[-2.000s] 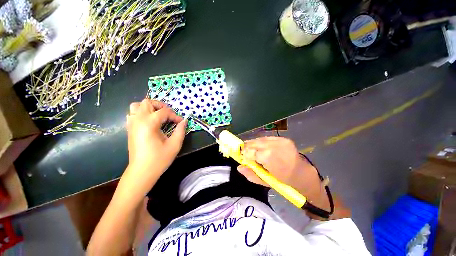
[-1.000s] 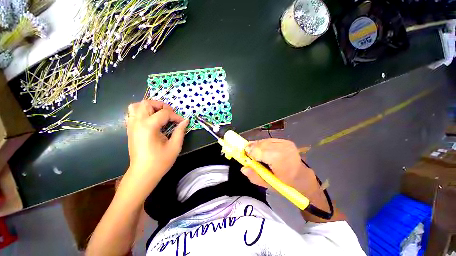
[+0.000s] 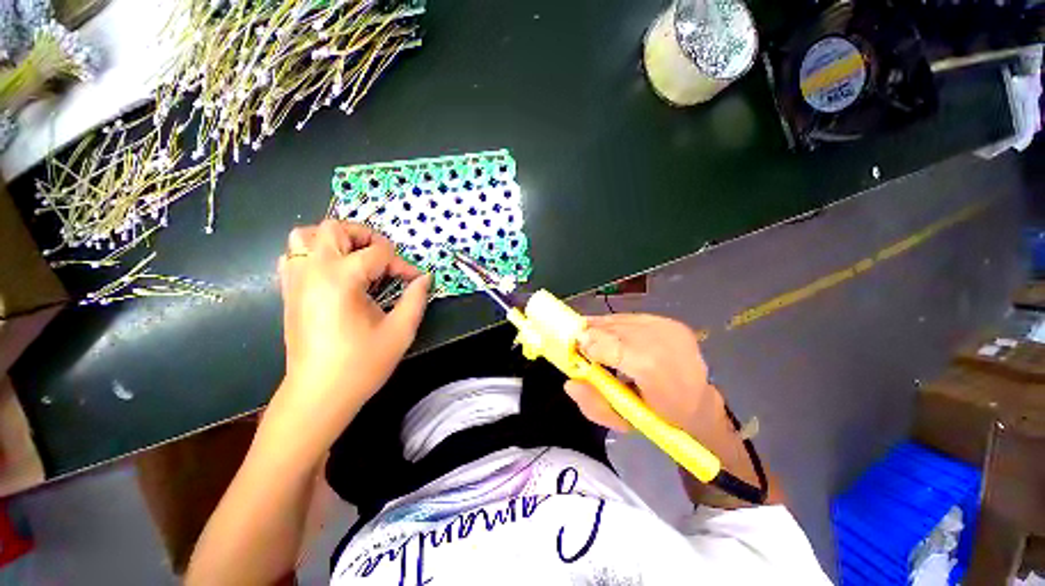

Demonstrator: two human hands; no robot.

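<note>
The green and white PCB panel (image 3: 458, 206) lies flat near the bench's front edge. My left hand (image 3: 344, 303) is over its lower left corner, thumb and forefinger pinched at the panel; thin lead wires show around the fingers, but what the fingertips hold is too small to tell. My right hand (image 3: 647, 372) holds the yellow soldering iron (image 3: 642, 419) like a pen. Its metal tip points up and left over the panel's lower part; I cannot tell whether it touches. Thin leads show at the panel's left edge, partly hidden by my left hand.
A tangled pile of yellowish wires (image 3: 252, 80) lies at upper left, with a few loose wires (image 3: 155, 282) below it. A pale can (image 3: 697, 55) with a silvery top and a black fan (image 3: 846, 78) stand at upper right. A brown box (image 3: 25, 269) is at the left edge.
The iron and my right hand have moved slightly right, and the iron's tip has moved a little right across the panel. My left hand stays at the panel's lower left.
</note>
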